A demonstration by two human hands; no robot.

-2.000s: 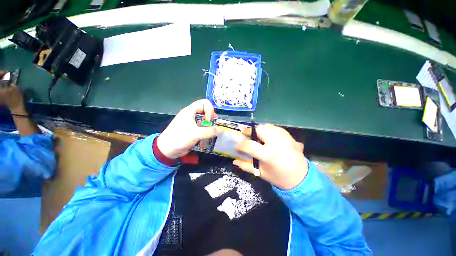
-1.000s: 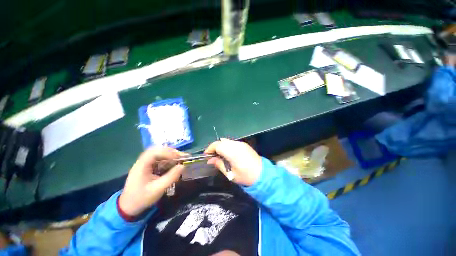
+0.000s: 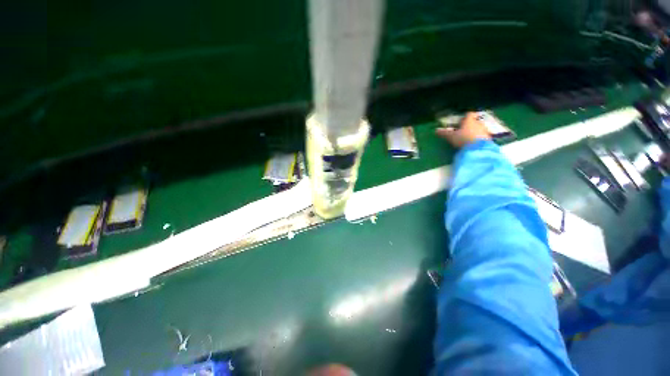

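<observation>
My right hand (image 3: 464, 131) is stretched out over the green belt, small and blurred. Its fingers are at an open phone body (image 3: 449, 120), and whether they grip it cannot be told. Another open phone body (image 3: 498, 126) lies just right of the hand. Both show a pale block in the middle. My left hand is not in view.
More phone bodies lie on the belt, one (image 3: 401, 142) left of the hand. A pale post (image 3: 341, 73) stands at the white edging strip (image 3: 404, 192). Phones and white sheets (image 3: 588, 246) lie right of my arm. The blue tray (image 3: 202, 369) is cut off below.
My view has turned up towards the belt. My right hand has moved from the phone over my lap out to the belt. My left hand and that held phone have left the view.
</observation>
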